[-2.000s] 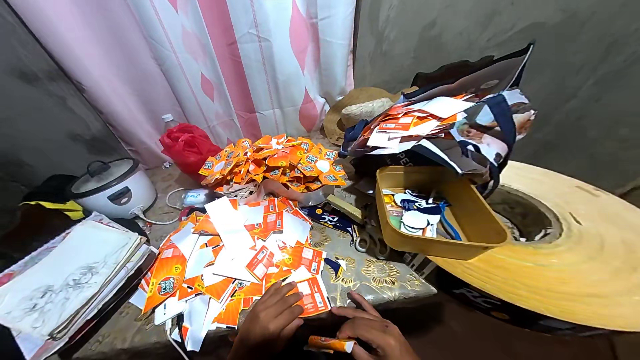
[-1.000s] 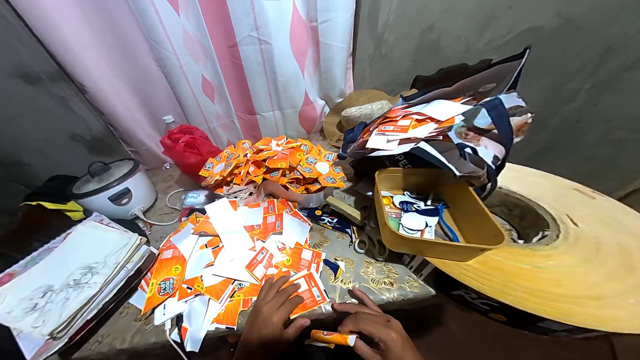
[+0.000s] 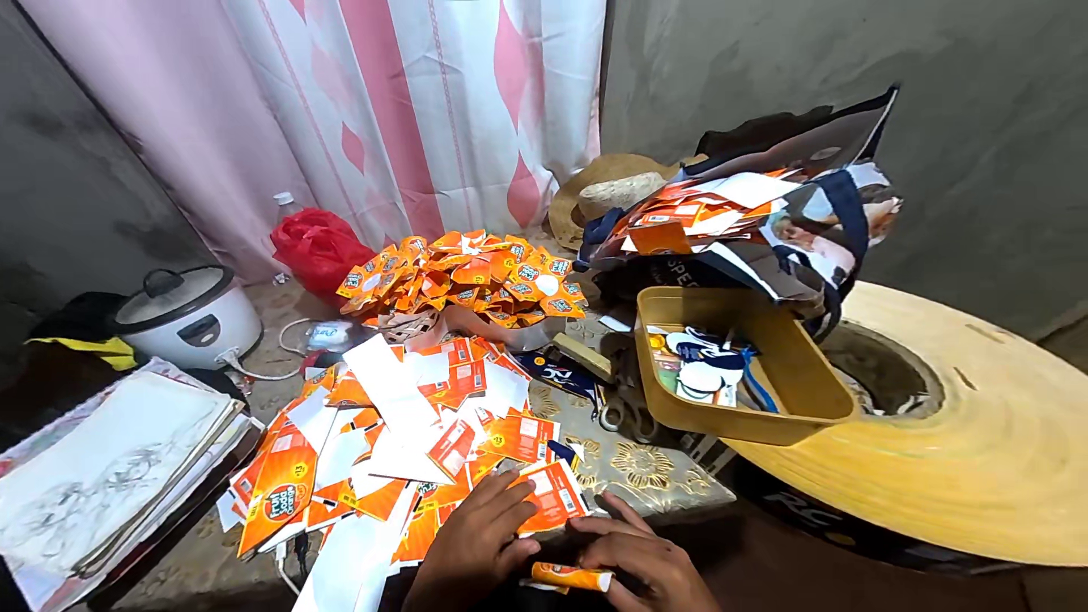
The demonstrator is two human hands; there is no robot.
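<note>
My left hand (image 3: 480, 540) rests at the table's front edge, its fingertips touching an orange printed paper piece (image 3: 554, 497) in the loose pile. Close by on the right, my right hand (image 3: 642, 557) has its fingers spread, with thumb and a finger at a small rolled orange paper tube (image 3: 571, 577). The tube lies between the two hands; whether it is gripped is hard to tell. Orange and white cut papers (image 3: 399, 425) spread over the table to the left. Behind them sits a heap of folded orange packet pieces (image 3: 467, 276).
A mustard plastic bin (image 3: 799, 408) holds small items. Scissors (image 3: 625, 416) lie left of it. Behind stands a bag (image 3: 850, 229) full of paper pieces. A round yellow surface (image 3: 977, 442) is at right, a rice cooker (image 3: 191, 319) and stacked papers (image 3: 119, 467) at left.
</note>
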